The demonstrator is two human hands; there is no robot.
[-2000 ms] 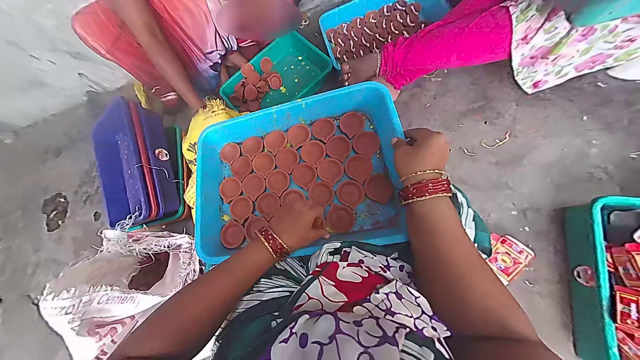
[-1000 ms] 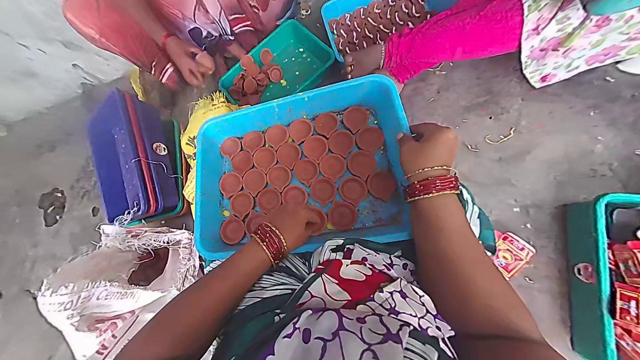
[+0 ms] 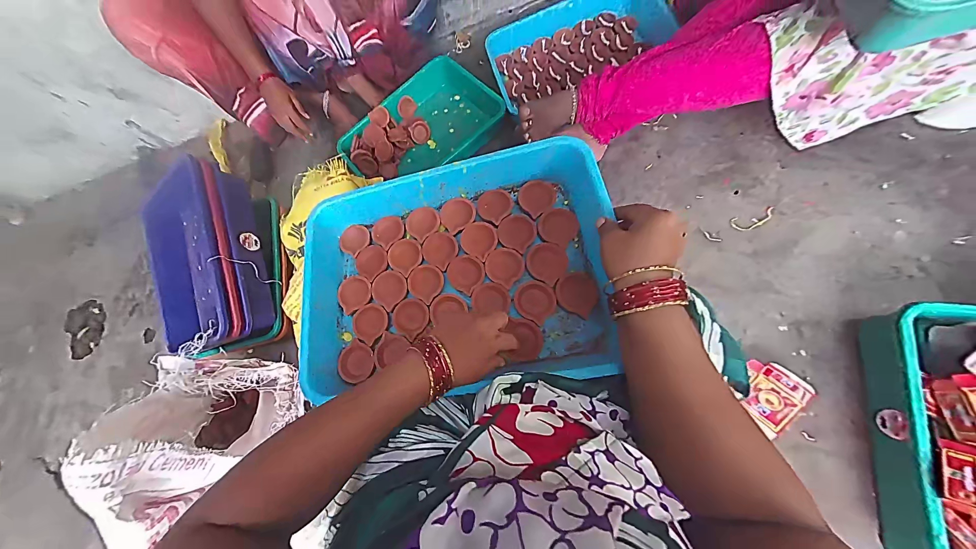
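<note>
On my lap rests a blue plastic tray [image 3: 457, 178] holding rows of small terracotta clay lamps [image 3: 465, 273], some with a pinched spout. My right hand [image 3: 648, 240] grips the tray's right rim, its fingers curled over the edge. Inside the tray, near its front edge, my left hand [image 3: 473, 343] is low over the lamps. Its fingertips are beside a lamp [image 3: 524, 340] in the front row; whether they pinch a lamp underneath is hidden by the hand. Both wrists carry red and gold bangles.
Beyond lie a green tray [image 3: 465, 114] with piled lamps and another blue tray [image 3: 499, 46] with lamps, near two other people. Stacked trays [image 3: 191, 252] and a white sack [image 3: 130, 473] are at left. A green crate [image 3: 884, 427] of red packets and loose packets [image 3: 778, 396] are at right.
My left hand stays among the front lamps and my right hand stays on the rim. The other person's hand at the upper left has moved and its fingers hang lower.
</note>
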